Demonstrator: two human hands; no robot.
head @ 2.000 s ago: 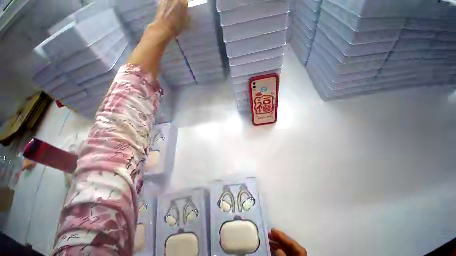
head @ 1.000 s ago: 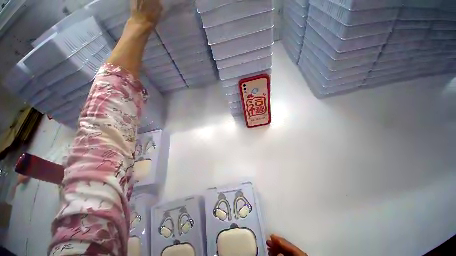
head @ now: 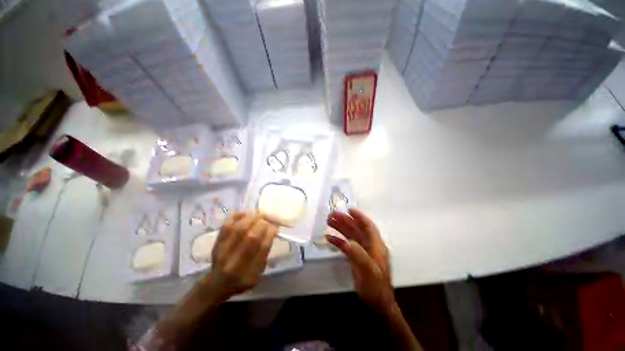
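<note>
My left hand (head: 243, 250) holds the lower left edge of a pale translucent blister tray (head: 290, 236), raised above other trays. The tray has two ear-hook earbuds (head: 305, 163) in its upper hollows and a cream charging case (head: 282, 204) in its large lower hollow. My right hand (head: 366, 257) is at the tray's lower right, fingers apart, over another tray (head: 332, 252) on the table. It seems to hold nothing. The picture is somewhat blurred.
More filled trays (head: 186, 260) lie to the left in two rows. Tall stacked trays (head: 514, 62) stand along the back. A red-edged smartphone (head: 360, 103) leans on a stack. A dark red flask (head: 89, 162) lies at left. A red block (head: 603, 312) is below the table at right.
My left hand has come down from the back stacks and now holds a filled tray. My right hand has moved up beside it. The view has shifted, showing more trays and the table's front edge.
</note>
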